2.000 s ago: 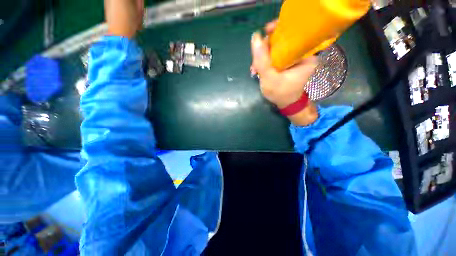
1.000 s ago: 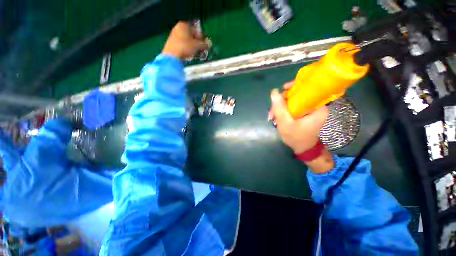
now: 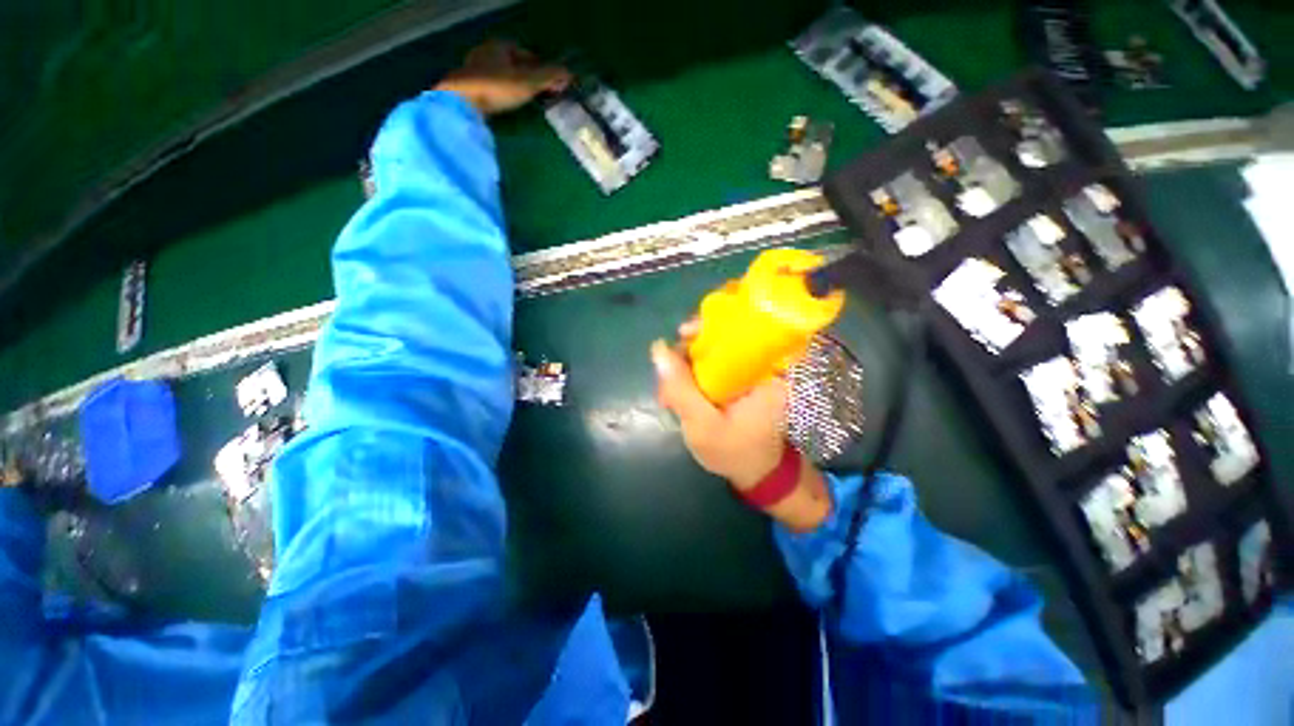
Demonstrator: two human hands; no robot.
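My left hand point(image 3: 500, 77) is stretched out over the green conveyor belt, its fingertips at the upper end of a silver-white phone frame point(image 3: 602, 136). The hand is small and blurred, so I cannot tell if the fingers grip the frame. My right hand point(image 3: 735, 426) holds the thick yellow-orange electric screwdriver point(image 3: 759, 326) over the bench mat. A red wrist strap point(image 3: 773, 479) is on the right wrist. The round studded screw dish point(image 3: 829, 400) lies just right of the right hand, partly covered by it.
A black component tray point(image 3: 1006, 383) with silver-white boards overlaps the belt's rail point(image 3: 681, 241) on the right. Another phone frame point(image 3: 874, 71) and a board point(image 3: 802, 151) lie on the belt. Loose boards point(image 3: 539, 382) and a blue piece point(image 3: 129, 438) lie on the mat. Another person's blue sleeve shows lower left.
The view has shifted, showing more belt and tray. My left hand has reached farther onto the belt, to the phone frame. My right hand still holds the screwdriver beside the dish.
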